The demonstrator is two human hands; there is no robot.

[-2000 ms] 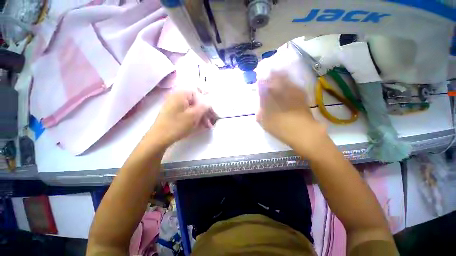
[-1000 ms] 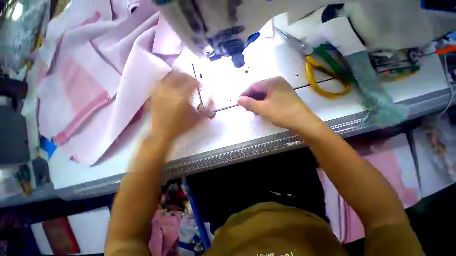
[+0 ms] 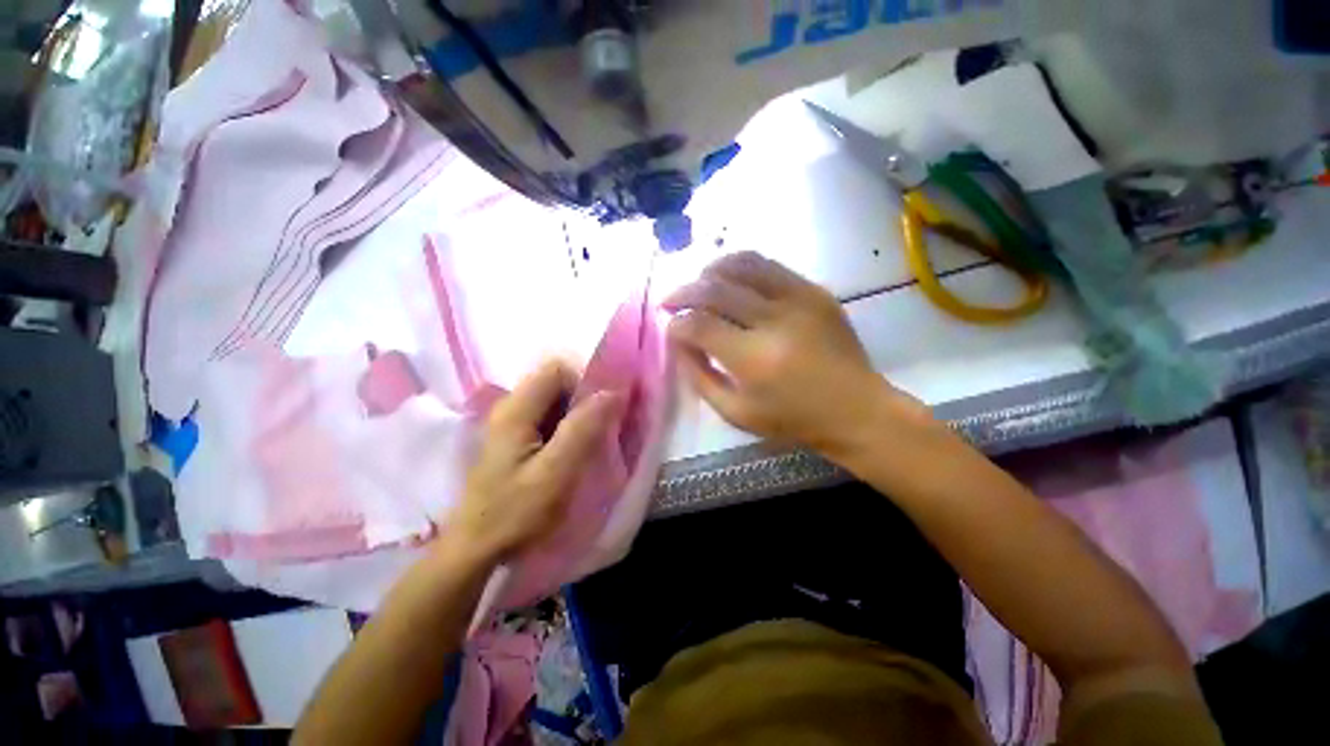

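Observation:
My left hand (image 3: 533, 452) is closed on a light pink cloth panel (image 3: 620, 394) in front of the needle area. My right hand (image 3: 766, 343) has its fingertips at the right edge of the same cloth, just below the presser foot area (image 3: 671, 219). The cloth is folded upright between my hands and hangs over the table's front edge. More of it, with a darker pink strip (image 3: 299, 539), spreads to the left. The bright lamp washes out the needle area, so the needle itself cannot be made out.
Scissors (image 3: 970, 277) with yellow and green handles lie right of my right hand. A pale green tuft (image 3: 1152, 364) hangs at the table edge beside them. Layered pink pieces (image 3: 248, 219) lie at the back left. Pink pieces (image 3: 1123, 525) lie on the lower right board.
The pink cloth from the left is now in my hands and pulled forward over the table edge, uncovering layered pieces behind. Both hands held no cloth panel before.

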